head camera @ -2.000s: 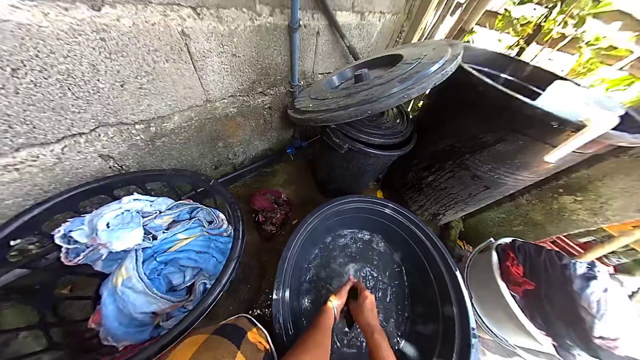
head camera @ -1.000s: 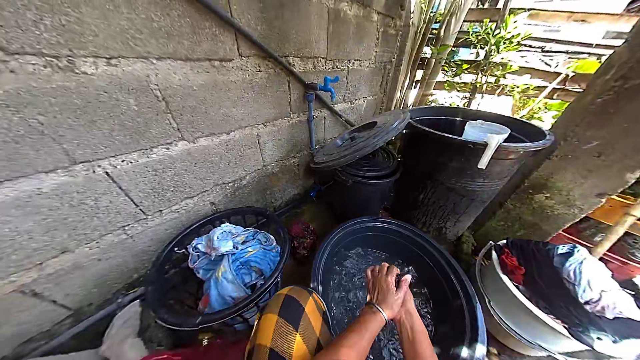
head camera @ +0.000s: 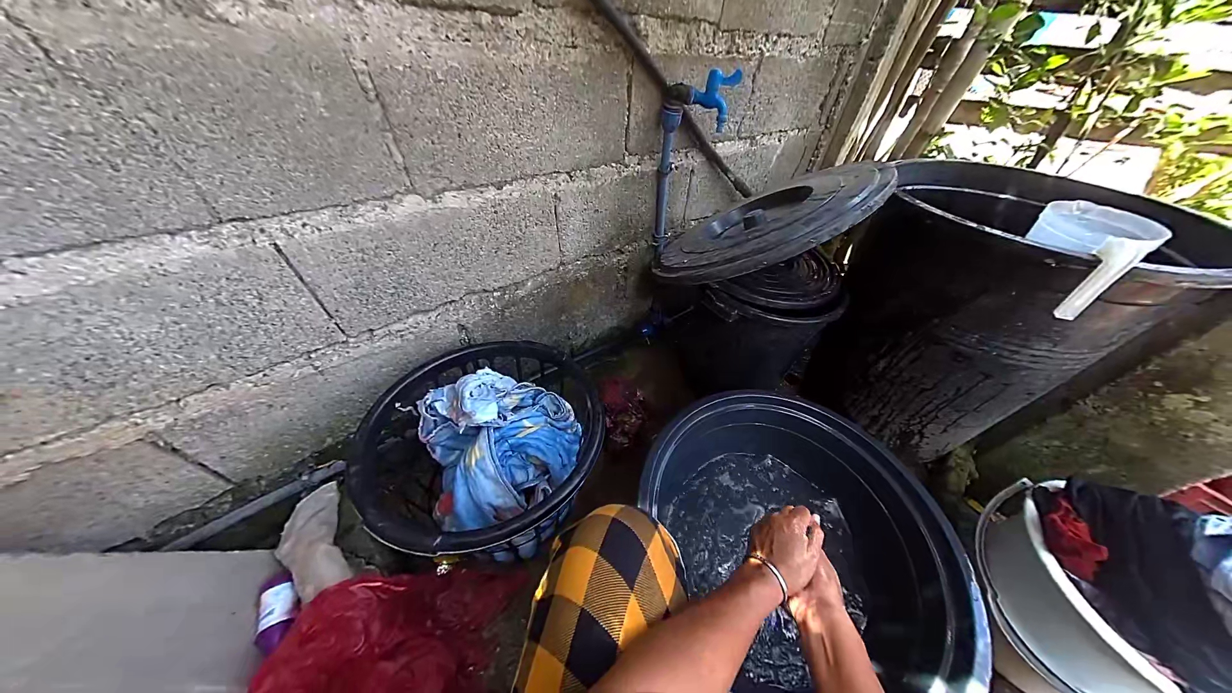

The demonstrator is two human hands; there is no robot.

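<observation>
My left hand (head camera: 786,547), with a bangle on its wrist, presses against my right hand (head camera: 818,582) just above the sudsy water (head camera: 717,515). Both are inside a large black plastic basin (head camera: 929,539). The palms and whatever may lie between them are hidden, so I cannot tell if they hold a cloth. To the left of the basin stands a black slatted laundry basket (head camera: 371,491) with wet, twisted blue cloth (head camera: 525,438) in it.
Behind the basin stand a lidded black bucket (head camera: 741,346) and a big black drum (head camera: 962,337) with a clear plastic dipper (head camera: 1097,231) on its rim. A white pail (head camera: 1044,597) of clothes is at right. A blue tap (head camera: 712,96) rises by the block wall; a red plastic bag (head camera: 385,626) lies lower left.
Two seconds ago my hands were lower, at the water with fingers pointing down; now they are clasped together above it. The view has shifted, showing the tap and red bag.
</observation>
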